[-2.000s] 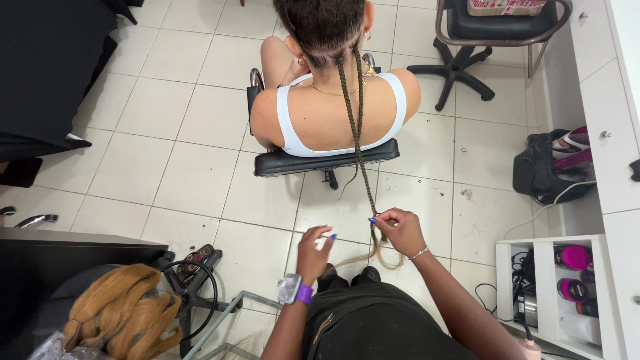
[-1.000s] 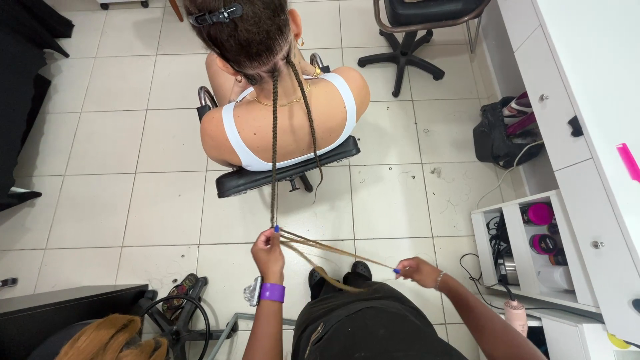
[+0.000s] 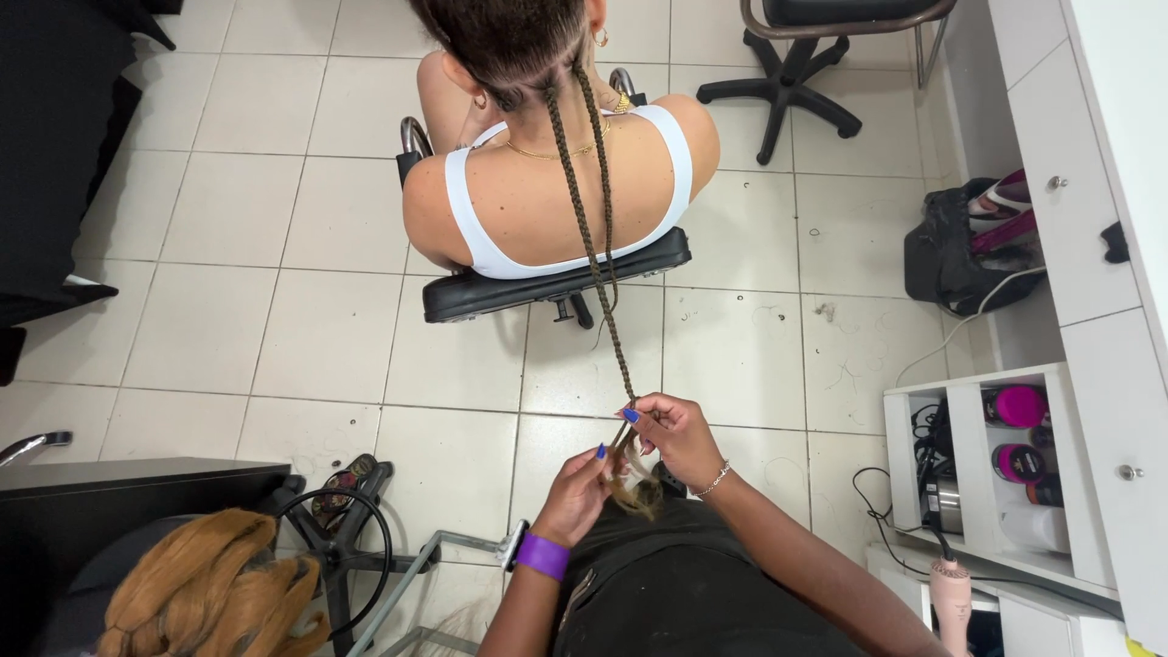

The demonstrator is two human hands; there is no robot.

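A person in a white top sits with their back to me, two long thin braids hanging from the nape. The longer braid (image 3: 613,333) runs taut toward my hands. My right hand (image 3: 671,436) pinches it near its lower part. Just below and to the left, my left hand (image 3: 580,488) has its fingers closed on loose strands (image 3: 639,497) of the same braid, whose lighter ends hang between my hands. The second braid (image 3: 604,182) hangs free over the back and the chair's black backrest (image 3: 557,276).
Bundles of light brown hair extensions (image 3: 214,584) lie at the lower left, near a metal frame (image 3: 401,584) and a chair base. Right are white drawers (image 3: 1109,401), an open shelf (image 3: 967,456) with jars, a pink hair tool (image 3: 951,602) and a black bag (image 3: 972,246).
My hands, spread apart with strands stretched between them one second ago, are now close together at the braid's lower part. The view has shifted.
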